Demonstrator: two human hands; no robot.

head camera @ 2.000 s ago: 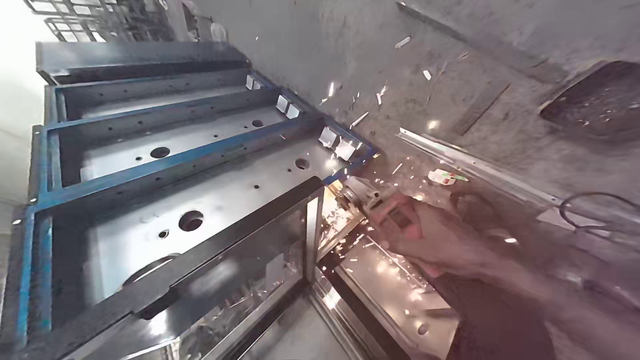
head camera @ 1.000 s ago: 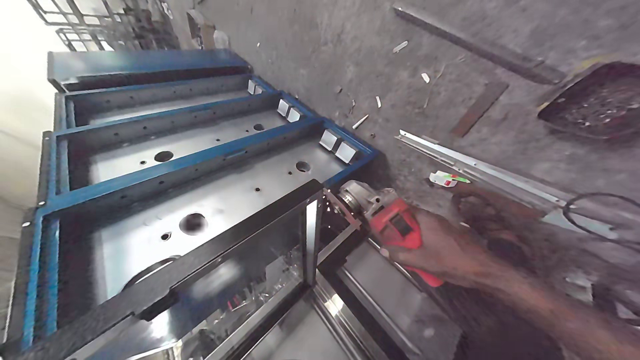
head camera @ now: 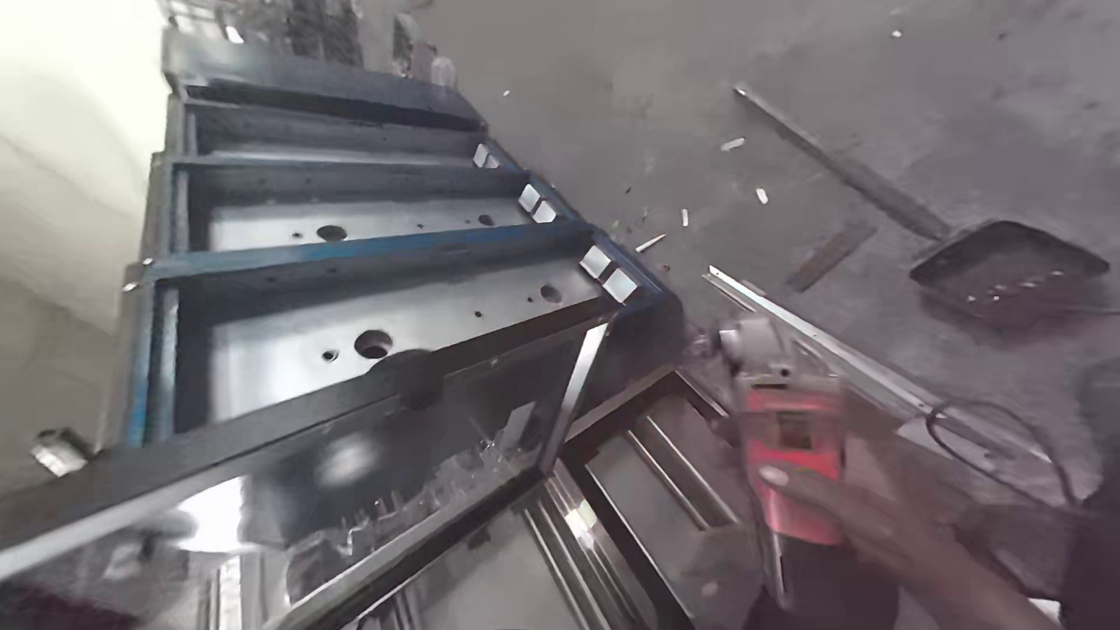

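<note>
My right hand (head camera: 840, 503) is closed around the red body of an angle grinder (head camera: 792, 437), blurred, at the lower right. The grinder's metal head points up and left, right of the corner of a dark metal frame (head camera: 643, 398). Left of it stands a frame with a glossy, see-through panel (head camera: 490, 446). Behind that lie blue metal housings (head camera: 411, 245) with round holes and small white blocks. My left hand is not clearly visible; a dark blurred shape fills the bottom left corner.
On the concrete floor at right lie a metal angle bar (head camera: 822, 341), a flat strip (head camera: 831, 256), small offcuts and a long-handled dustpan (head camera: 1006, 267) holding scraps. A black cable (head camera: 1006, 411) curls at the right. A pale wall (head camera: 70, 175) rises at left.
Sparks flew at the frame's corner two seconds ago; none show now. My right hand has moved the grinder away from that corner, to the right. The view has shifted.
</note>
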